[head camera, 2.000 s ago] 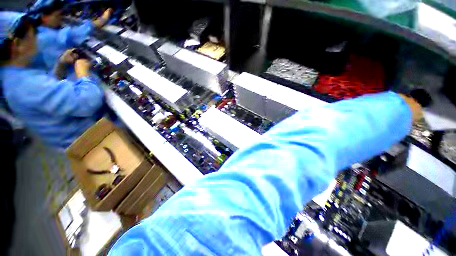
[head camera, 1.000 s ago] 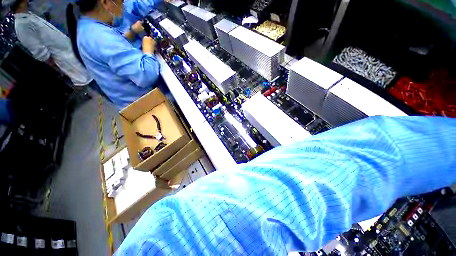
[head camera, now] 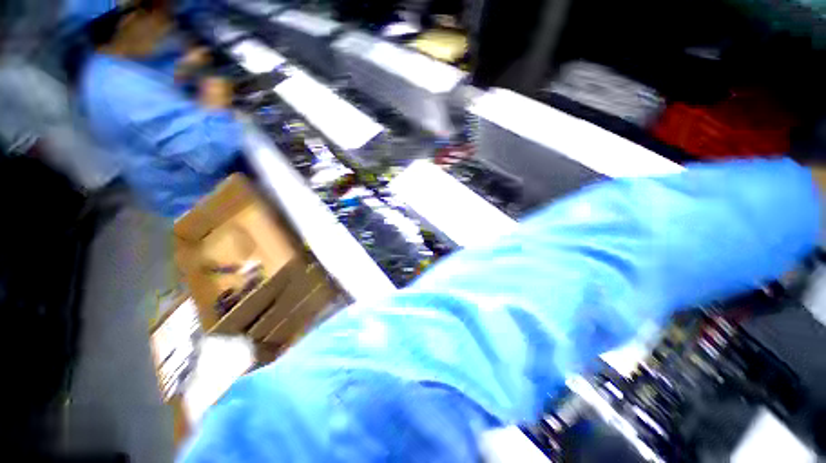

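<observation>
A blue sleeve, my left arm, crosses the frame from the bottom left to the right edge. Only a blurred brownish sliver shows past its cuff; the hand itself is out of the picture. My right hand is not in view. Below and beyond the sleeve lie black circuit boards (head camera: 380, 237) crowded with small parts. Long pale heat sinks (head camera: 453, 203) stand on them in two rows, the nearer ones partly hidden by the sleeve. The picture is blurred.
A white edge rail (head camera: 312, 219) runs along the line. An open cardboard carton (head camera: 237, 237) with dark items sits beside it. A person in a blue smock (head camera: 158, 127) is at the upper left. Red components (head camera: 725, 127) and pale components (head camera: 607, 90) lie in shelf bins.
Since one second ago the view has shifted, so the carton and line appear further left and higher. The sleeve's cuff end now shows near the right edge.
</observation>
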